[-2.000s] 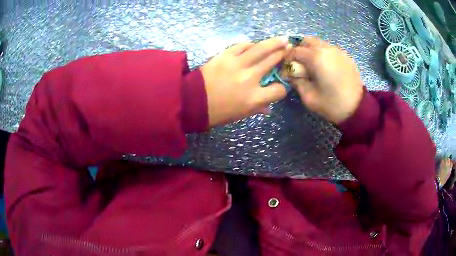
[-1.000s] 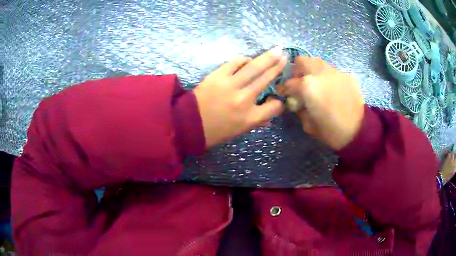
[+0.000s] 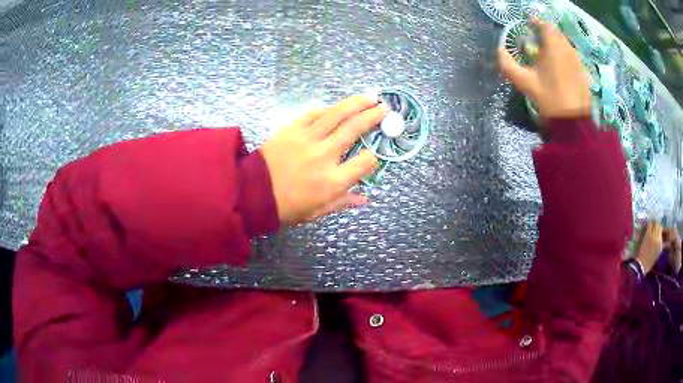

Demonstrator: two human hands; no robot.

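Note:
A teal fan head (image 3: 408, 138) with grey blades and a pale round hub lies face up on the silver foil, in front of me. My left hand (image 3: 323, 161) is closed on its left side, fingers over the ring's rim and thumb by a small teal piece below it. My right hand (image 3: 553, 69) reaches to the upper right, with its fingers at a spoked teal fan cover (image 3: 515, 42). A small yellowish thing shows by its fingers. Whether the hand grips the cover is unclear.
Teal spoked rounds (image 3: 608, 91) are heaped along the table's right edge. The silver foil sheet (image 3: 187, 75) covers the table. At the right edge another person's hands (image 3: 653, 245) and dark sleeve show. Green surface lies beyond the table at the upper right.
My right hand has left the fan head and moved up and right to the heap. The fan head's open front now shows. My left hand has moved slightly left and stays on the fan head.

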